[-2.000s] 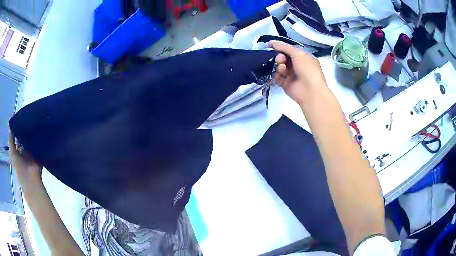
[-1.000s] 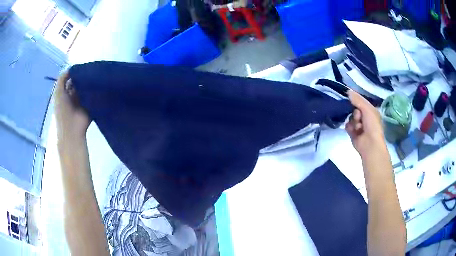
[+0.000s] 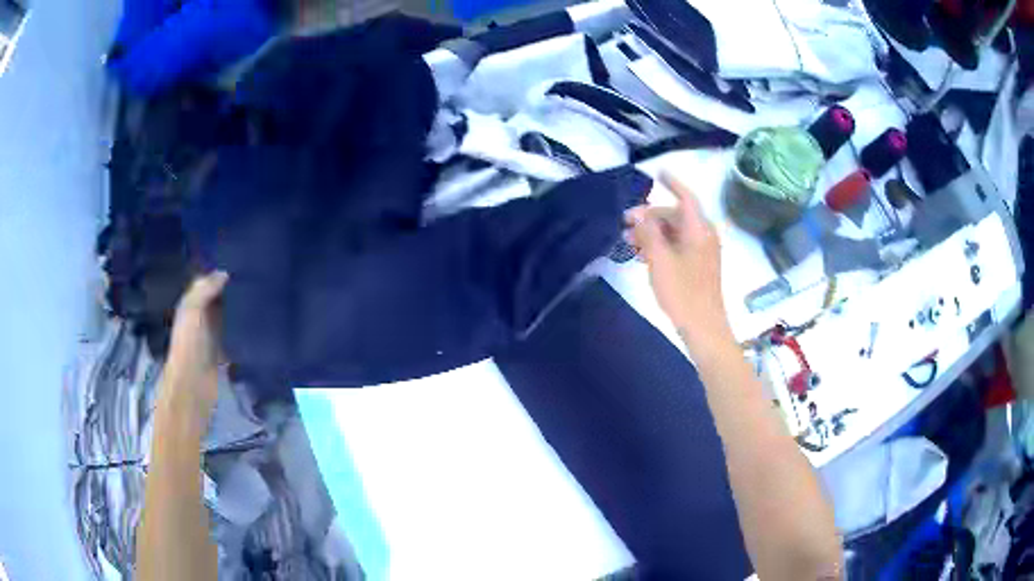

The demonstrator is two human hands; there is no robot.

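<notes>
A long navy-black garment panel (image 3: 363, 284) is held up across the left and middle of the view, blurred by motion. My left hand (image 3: 202, 304) is at its left side, with the fingers partly hidden by the cloth. My right hand (image 3: 669, 233) pinches its right end. Another dark panel (image 3: 629, 420) lies flat on the white table (image 3: 454, 477), partly covered by the held panel and by my right forearm.
Loose grey and dark cut pieces (image 3: 533, 97) lie at the back. A pale green bundle (image 3: 777, 165) and thread cones (image 3: 882, 150) stand behind the white machine (image 3: 941, 306). Scissors (image 3: 921, 370) lie at the right. Patterned cloth (image 3: 125, 443) is at lower left.
The held panel has moved down and left and now hangs over the left side and partly over the flat panel. Both hands have come lower. The camera view has shifted.
</notes>
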